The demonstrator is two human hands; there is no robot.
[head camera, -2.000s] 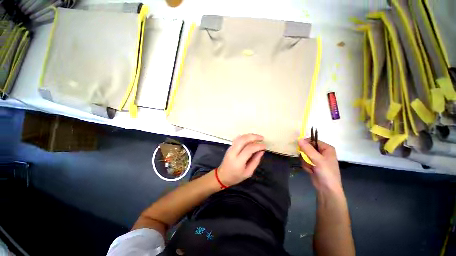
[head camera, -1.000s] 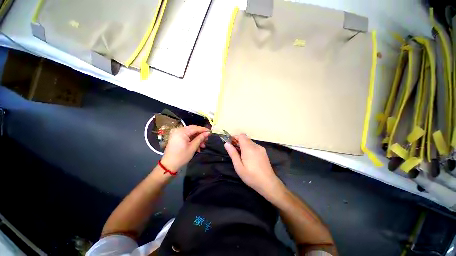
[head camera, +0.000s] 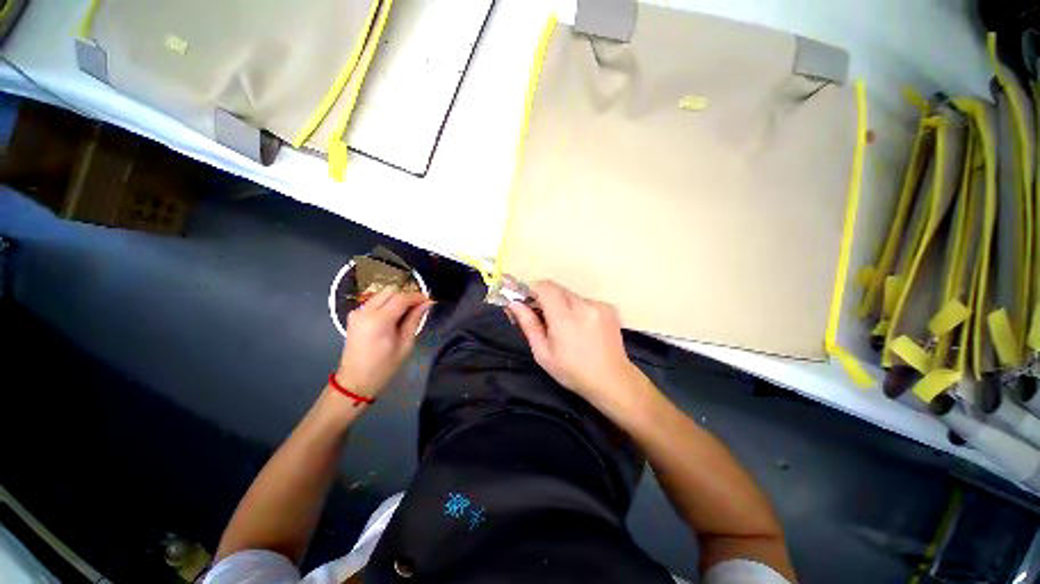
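Note:
A beige bag body (head camera: 684, 205) with yellow side edges and two grey tabs lies flat on the table's near edge. My right hand (head camera: 570, 331) is at its near left corner, shut on the thread snips (head camera: 510, 293), whose blades are blurred beside the yellow corner. My left hand (head camera: 386, 331) is left of the corner, over the bucket's right side, with thumb and fingertips pinched together. Whether it holds a thread I cannot tell. A loose yellow binding tail (head camera: 851, 367) hangs at the near right corner.
The waste bucket (head camera: 334, 303) with scraps stands on the floor below the table edge. Another body (head camera: 228, 69) lies left beside a pale dark-edged board (head camera: 416, 103). A pile of bodies (head camera: 969, 228) with yellow tails is at the right. A cardboard box (head camera: 114, 183) is under the table.
Since one second ago, my left hand has moved left, away from the corner, to over the bucket. My right hand has stayed near the corner with the snips. Earlier it was at the near right corner.

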